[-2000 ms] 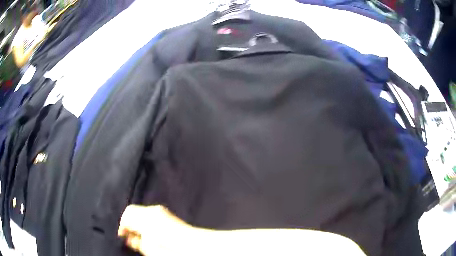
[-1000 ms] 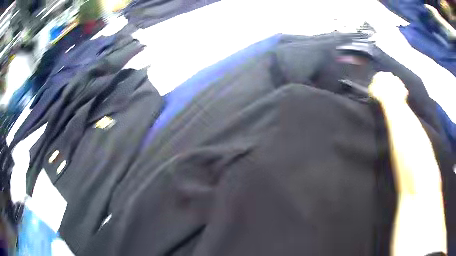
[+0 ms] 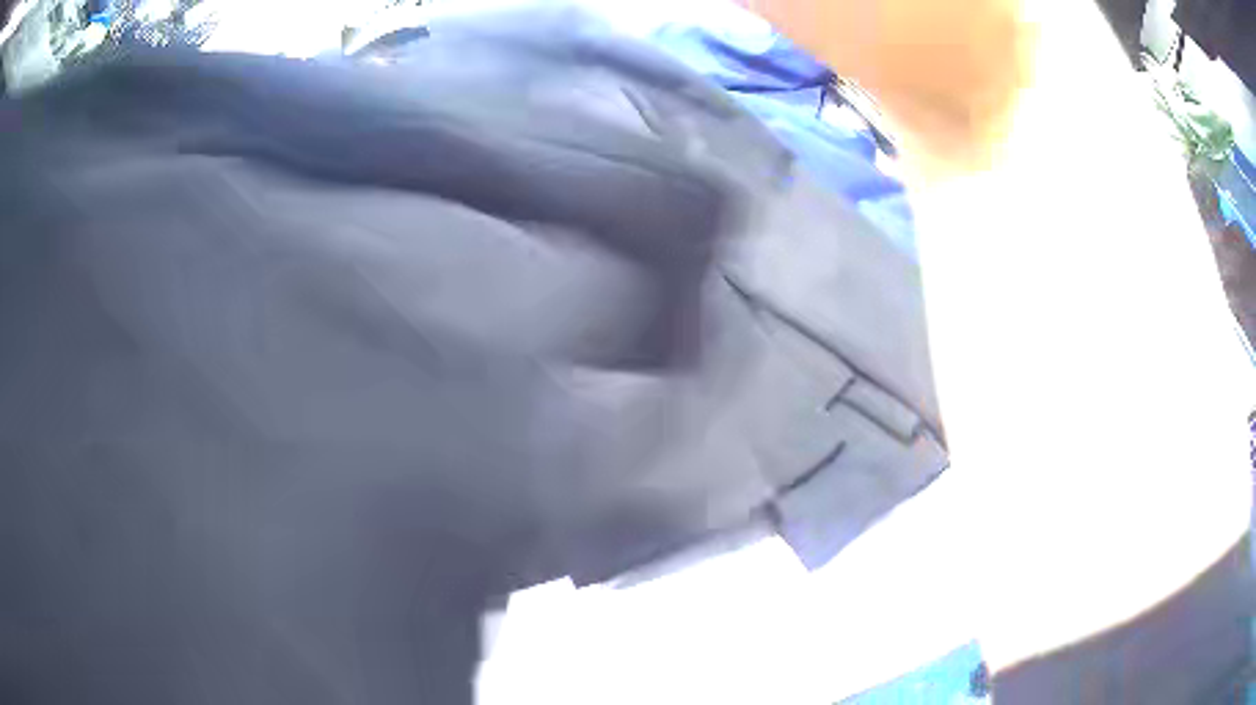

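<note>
A dark jacket (image 3: 344, 317), washed out to grey and motion-blurred, fills the left and middle of the view. A darker fold runs across its upper part. More dark cloth (image 3: 813, 331) lies at its right, with thin dark edge lines and a squared lower corner. A blurred orange, skin-toned shape (image 3: 937, 69) at the top right is probably my right hand, cut off by the picture's top edge. Its fingers and anything in it cannot be made out. My left hand is not in view.
The white table (image 3: 1088, 413) is overexposed at the right. Bright blue cloth (image 3: 854, 159) lies beyond the jacket. A light-blue patch (image 3: 916, 678) shows at the bottom edge. Blurred clutter is at the upper left and far right.
The view has swung and blurred; the jacket now fills the left. The forearm and hand that reached to the collar are gone from there, and a skin-toned blur shows at the top right.
</note>
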